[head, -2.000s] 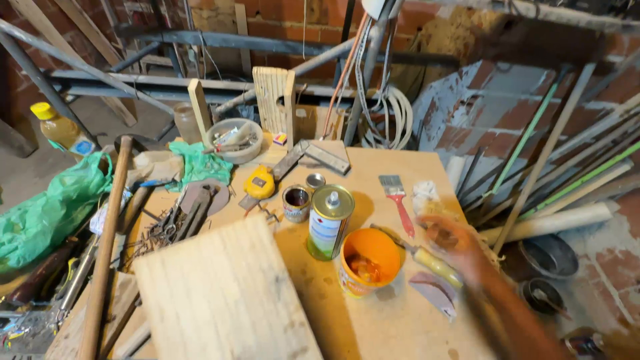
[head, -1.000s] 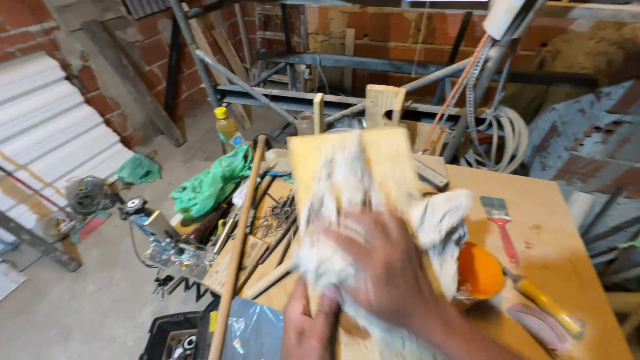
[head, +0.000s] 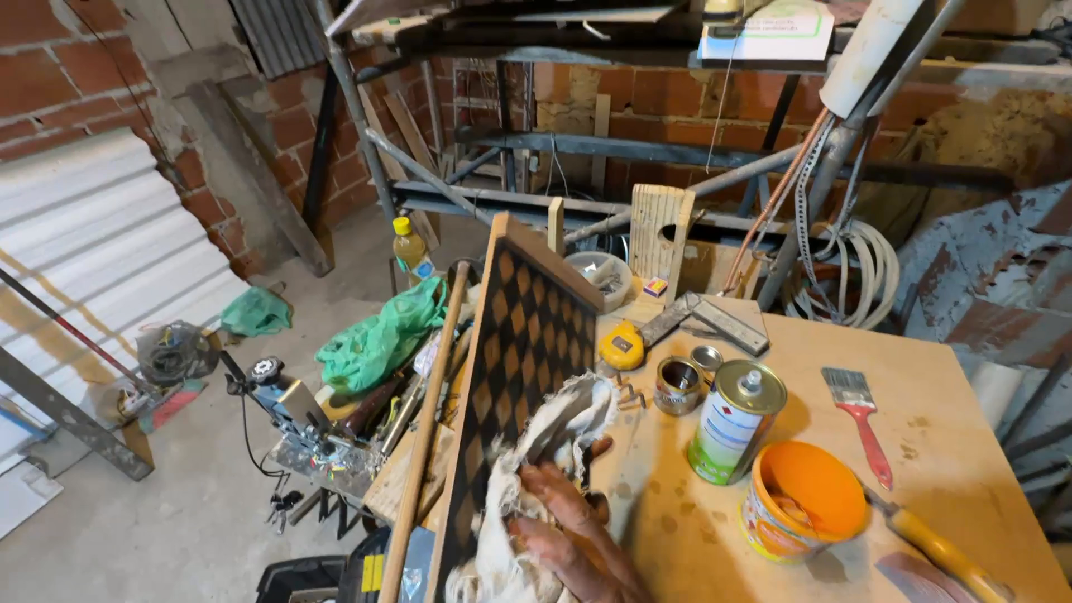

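A wooden panel (head: 536, 335) with a dark diamond pattern stands tilted on edge, its patterned face toward the left. My right hand (head: 574, 536) presses a crumpled white cloth (head: 511, 502) against that face near its lower end. Fingertips (head: 600, 446) show beyond the cloth, at the panel's right side; they seem to be my left hand's, which is otherwise hidden. To the right are an open small can (head: 678, 385) of dark liquid, a metal solvent can (head: 737, 423), an orange plastic tub (head: 804, 502) and a red-handled paintbrush (head: 863, 419) on the plywood table (head: 913, 360).
A yellow tape measure (head: 621, 345), a metal square (head: 729, 325) and a bowl of hardware (head: 599, 280) lie at the back. A wooden pole (head: 427, 427) and green plastic bag (head: 385, 335) are left. A wooden-handled tool (head: 946, 548) lies front right.
The panel has been turned from its plain face, where the cloth was a second ago, up onto its edge; its diamond pattern now shows. The view is lower over the table.
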